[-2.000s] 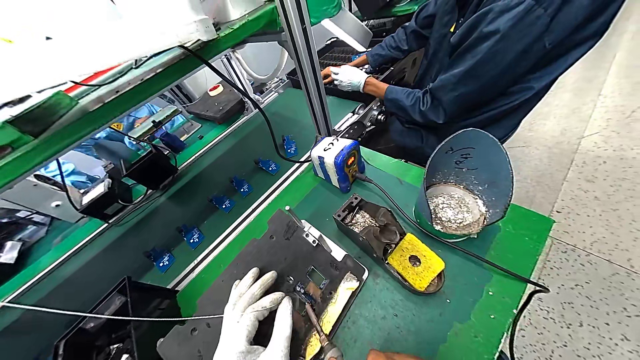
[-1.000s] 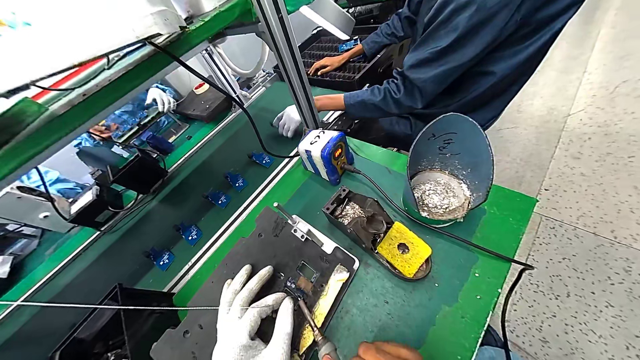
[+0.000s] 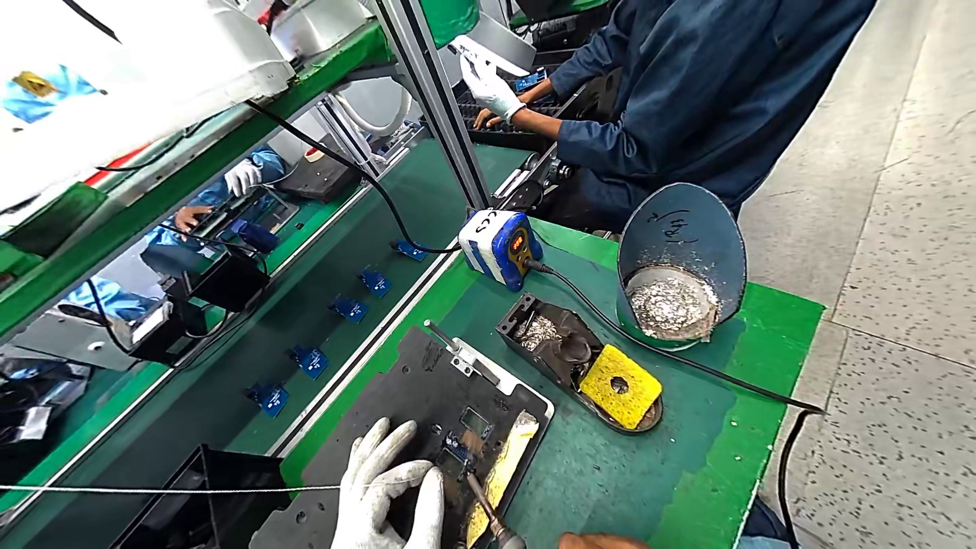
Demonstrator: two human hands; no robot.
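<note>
My left hand (image 3: 389, 492), in a white glove, rests over a black fixture plate (image 3: 381, 404) with thumb and forefinger pinching a thin solder wire (image 3: 229, 489) that runs in from the left edge. Just right of those fingertips the tip of a soldering iron (image 3: 488, 503) points at a small blue circuit board (image 3: 457, 450) in the fixture. My right hand (image 3: 602, 540) is bare and mostly cut off at the bottom edge, near the iron's handle end; its hold is hidden. A yellowed strip (image 3: 507, 473) lies along the plate's right side.
Right of the fixture are an iron stand with a yellow sponge (image 3: 621, 385), a blue soldering station (image 3: 502, 248) and a cut-open container of solder scraps (image 3: 675, 305). Several blue boards (image 3: 309, 361) lie on the green belt. A black bin (image 3: 206, 503) stands lower left. A co-worker (image 3: 686, 99) is beyond.
The co-worker's gloved hand has risen from the belt's edge and now holds a pale object. The blue boards on the belt have shifted relative to the bench. My left hand stays at the fixture.
</note>
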